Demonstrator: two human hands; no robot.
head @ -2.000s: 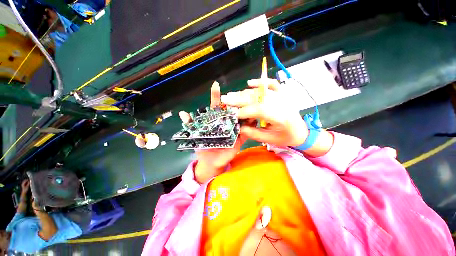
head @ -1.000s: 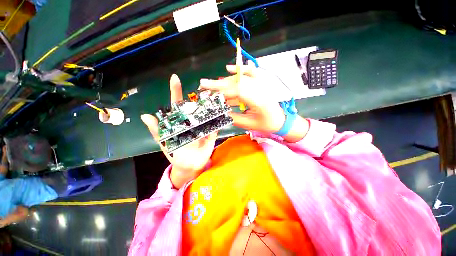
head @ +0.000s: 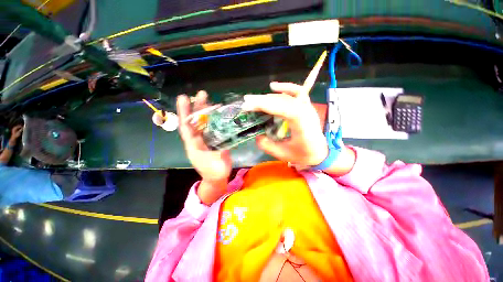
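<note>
A green circuit board stack point(head: 234, 124) is held between my hands above the bench, blurred by motion. My left hand point(head: 201, 140) is at its left end, fingers raised behind and beside it. My right hand point(head: 295, 124) grips its right end and also holds a thin yellow stick point(head: 315, 71) between the fingers, pointing up. A blue strap point(head: 331, 156) is around my right wrist. The boards' undersides and some fingertips are hidden.
Small pale pot point(head: 169, 122) with a yellow stick lies left on the green bench. White sheet point(head: 367, 113) and calculator point(head: 407, 114) lie right, with a reddish pad point(head: 320, 113) beside the sheet. White card point(head: 313, 32) is on the rail. A person's blue sleeve point(head: 27, 184) shows far left.
The stack has turned in my hands; its orange part now lies near my left fingers. My left fingers have moved up along its left end. The yellow stick leans further right. The view has shifted.
</note>
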